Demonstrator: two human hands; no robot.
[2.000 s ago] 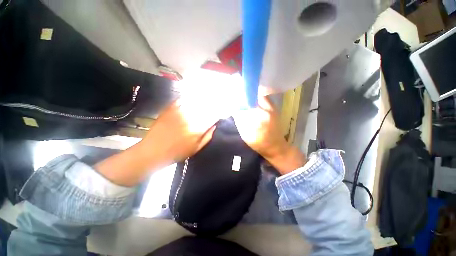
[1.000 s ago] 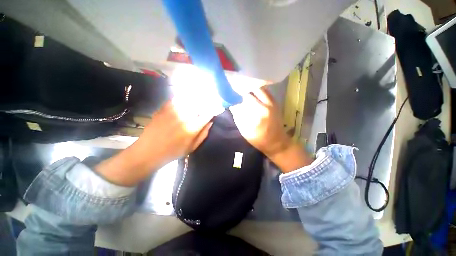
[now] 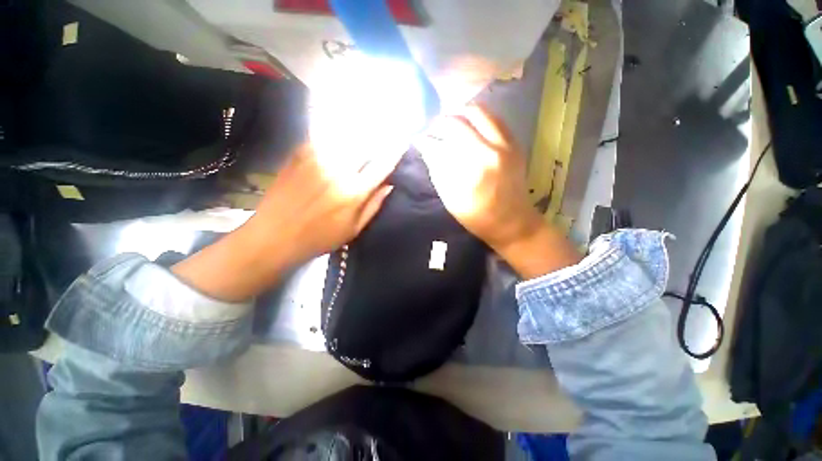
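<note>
A black rounded bag panel with a pale tag and a silvery zipper along its left edge lies below the sewing machine. My left hand holds its upper left side, thumb on the fabric. My right hand holds its upper right side, fingers bent near the machine. The machine lamp glares white over the needle area and hides the needle, the stitching and my left fingertips.
Black bag bodies with a curved zipper are heaped at left. A blue hose crosses the machine head. A yellow-edged plate, a grey metal plate and a looped black cord are at right. Black pieces lie far right.
The view has shifted, so the machine head sits higher and the table things at right have moved right and up. Both hands still hold the bag panel, with little change in grip.
</note>
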